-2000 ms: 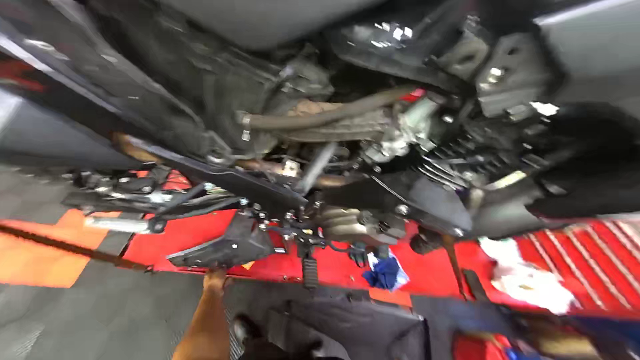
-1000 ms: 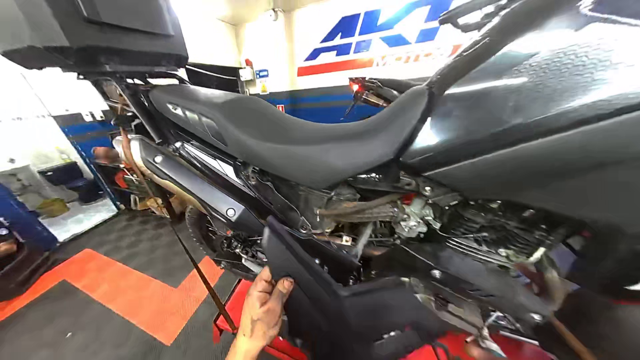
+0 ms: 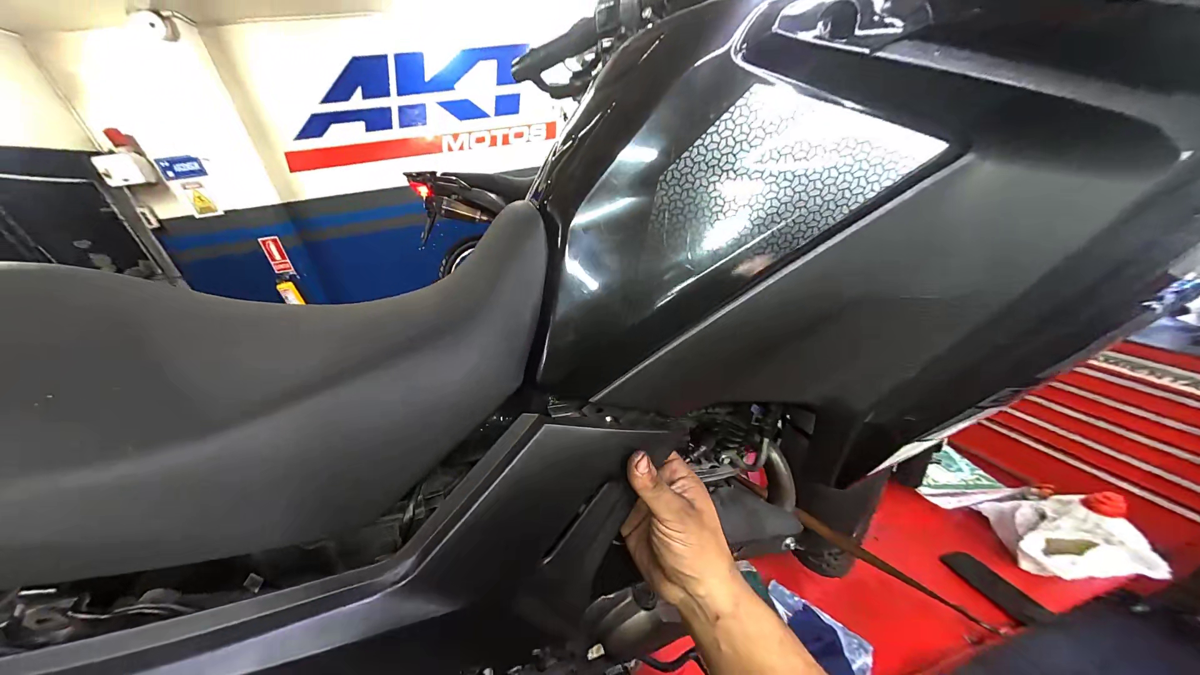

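Observation:
A black plastic side panel (image 3: 506,525) lies along the motorcycle's side, under the dark seat (image 3: 262,403) and the glossy fuel tank (image 3: 619,253). My right hand (image 3: 680,525) grips the panel's front upper edge, thumb on the outer face and fingers behind it. A gap shows between the panel's rear part and the seat, with dark frame parts and wiring inside. Just ahead of my hand are a metal pipe (image 3: 780,476) and engine parts. The panel's lower end runs out of the frame. My left hand is out of view.
A brown strap (image 3: 891,567) runs down to the red platform (image 3: 900,544). White cloths (image 3: 1078,539), a flat black strip (image 3: 996,588) and a blue cloth (image 3: 811,628) lie on it. Another motorcycle (image 3: 469,202) stands by the far wall.
The view has swung up and closer to the seat and tank. The side panel, lower down and tilted away from the bike one second ago, is now up beneath the seat and tank.

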